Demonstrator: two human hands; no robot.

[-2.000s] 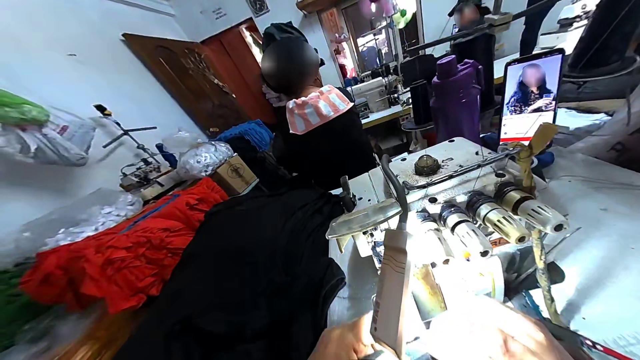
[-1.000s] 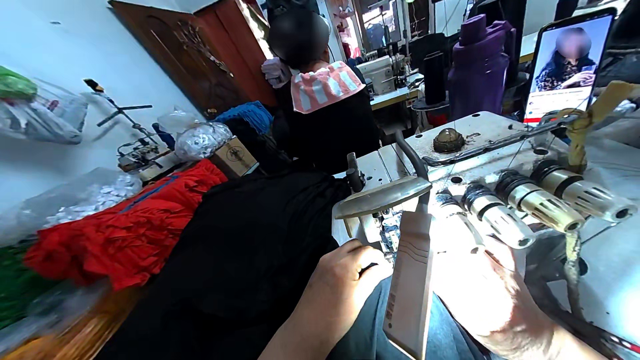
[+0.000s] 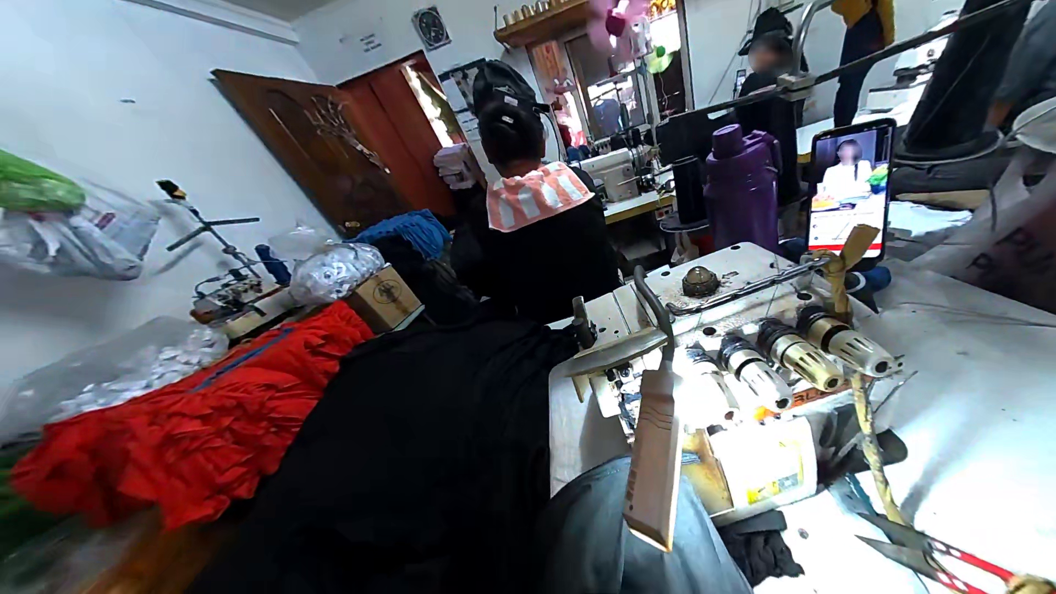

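Neither of my hands can be made out. An overlock sewing machine (image 3: 742, 276) stands in front of me, with several tension dials (image 3: 800, 355) on its face. A long beige bar (image 3: 656, 462), seemingly a lamp head, hangs from a bent dark neck over my knee (image 3: 610, 528), which is in blue-grey cloth. Black fabric (image 3: 429, 429) lies left of the machine. At the bottom right corner, thread snips or scissors (image 3: 932, 553) with red handles lie with blades apart, cut off by the frame edge; a small beige shape at their end is unclear.
Red fabric (image 3: 206, 412) is heaped at the left beside a cardboard box (image 3: 385, 299). A phone (image 3: 850, 190) and a purple flask (image 3: 742, 190) stand behind the machine. One person (image 3: 536, 247) sits ahead, back turned; another person (image 3: 771, 70) is farther back.
Both hands, in front of the machine near the beige bar a second ago, have gone out of view. The seated person's raised gloved-looking hand is no longer distinct. The phone's picture has changed.
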